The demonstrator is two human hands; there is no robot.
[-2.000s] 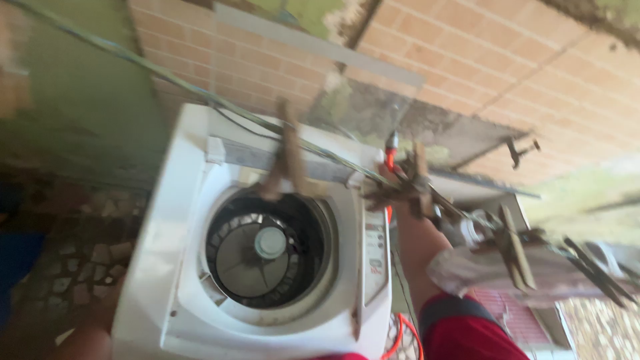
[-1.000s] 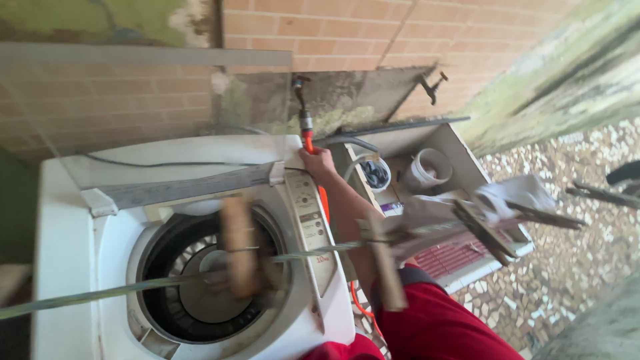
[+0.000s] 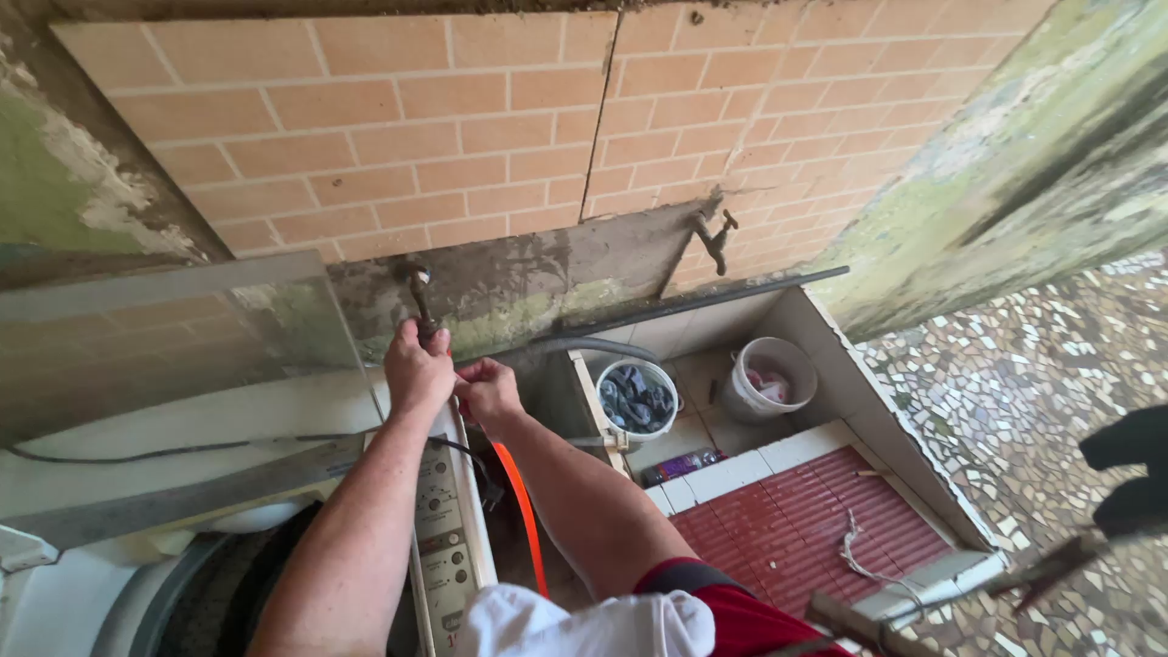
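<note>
My left hand [image 3: 418, 370] is closed around the lower end of the left wall tap [image 3: 420, 290], where the hose joins it. Just below and to its right, my right hand [image 3: 488, 392] grips the upper part of the orange hose [image 3: 522, 511], its fingers partly hiding it. The hose hangs down between the washing machine's control panel [image 3: 447, 538] and the sink. At the lower left the washing machine's drum [image 3: 228, 584] is partly in view under the raised transparent lid [image 3: 182, 338].
A tiled laundry sink [image 3: 899, 438] holds a bucket of dark wet cloth [image 3: 636, 399], another white bucket [image 3: 771, 379] and a bottle [image 3: 680, 465]. A second tap [image 3: 714, 242] is above it. White cloth [image 3: 584, 625] and wooden clothespins [image 3: 858, 625] hang in the foreground.
My left hand has come up to the tap, joining my right hand at the hose. The view has shifted right and towards the wall, with the tap and sink now more fully in sight.
</note>
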